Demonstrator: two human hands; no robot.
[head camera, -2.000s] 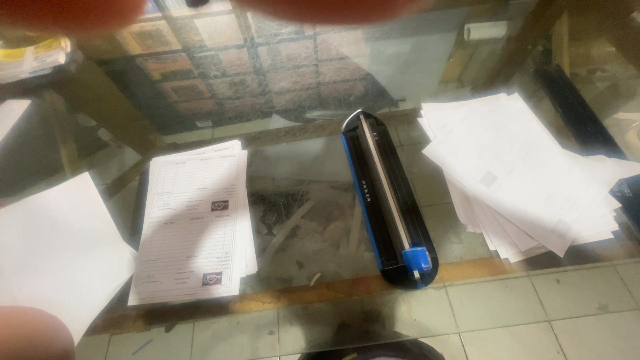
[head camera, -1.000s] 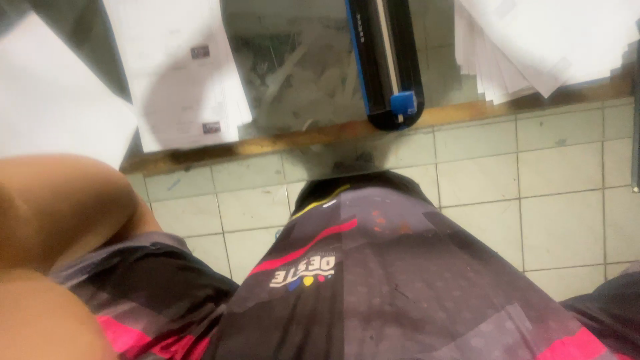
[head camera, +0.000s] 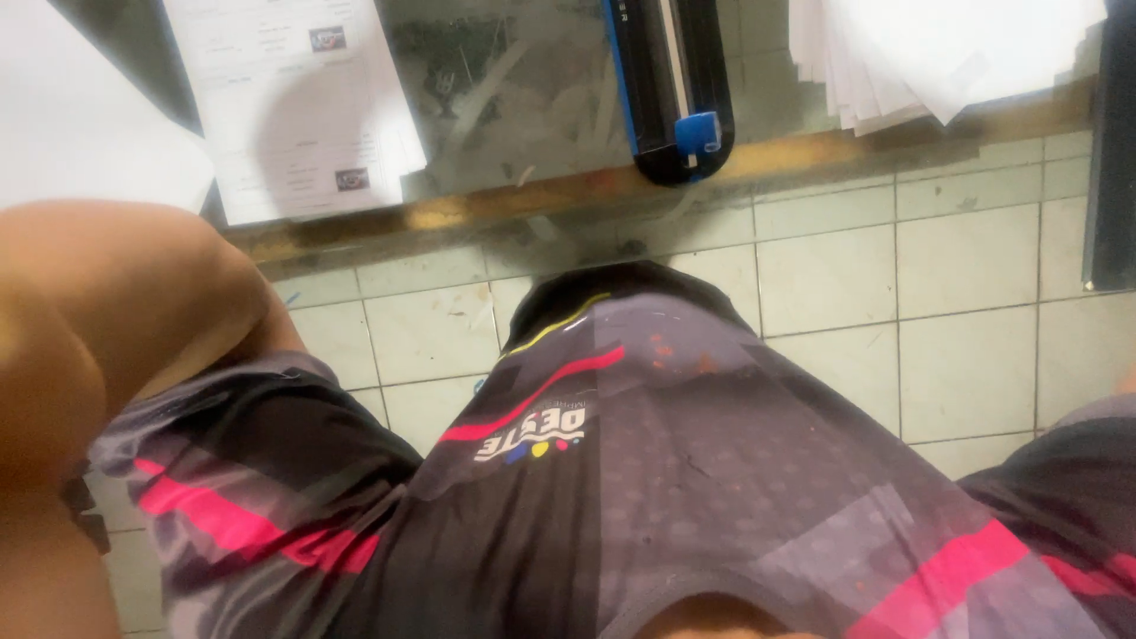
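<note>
Neither of my hands shows in the head view. A bare, bent arm fills the left side, and a grey, black and pink shirt covers the lower middle. Beyond the shirt, a black and blue paper trimmer (head camera: 674, 80) with a blue sliding cutter head (head camera: 698, 134) lies on a glass tabletop, its rounded end over the front edge. A stack of printed sheets (head camera: 293, 106) lies left of the trimmer. Farther left is a blank white sheet (head camera: 80, 115), partly behind the arm. To the trimmer's right, loosely piled white sheets (head camera: 923, 53) are cut off by the frame's top.
The tabletop's wooden front edge (head camera: 497, 206) runs across the view. Pale floor tiles (head camera: 830, 275) show below it. A dark, straight-edged object (head camera: 1114, 160) stands at the far right. Small paper scraps (head camera: 524, 176) are near the edge.
The view has tilted down towards the shirt. The fingers blurred at the top and lower left two seconds ago are out of view, and the bare arm has come into view at left.
</note>
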